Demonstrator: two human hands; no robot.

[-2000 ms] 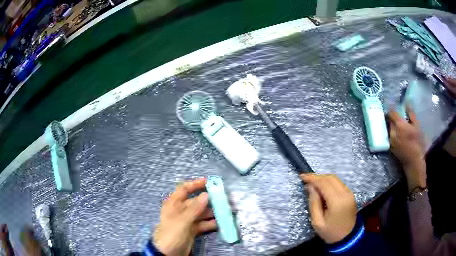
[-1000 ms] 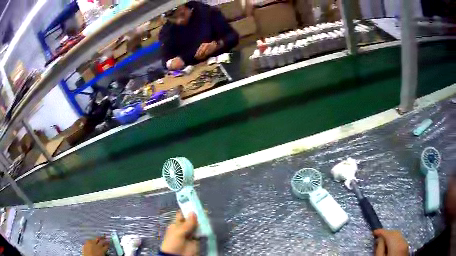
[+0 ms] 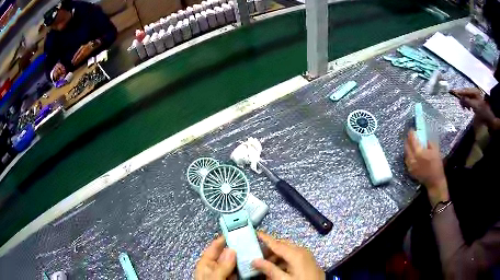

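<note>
A pale mint handheld fan is held by its handle between my two hands, its round spoked grille facing up. My left hand grips the left side of the handle. My right hand grips the right side, its fingers near the lower handle. A second mint fan lies on the bench behind the held one and is partly hidden by it. A padded hammer lies on the bench to the right of the fans, its white wrapped head away from me and its black grip toward me.
Another fan lies at the right beside a neighbour's hands, one holding a mint piece. A mint strip lies near the green conveyor. A metal post stands at its edge. Mint covers lie far right.
My right hand has let go of the hammer and moved left onto the fan's handle. The fan in my left hand is now held in front of the lying fan. The view has turned right.
</note>
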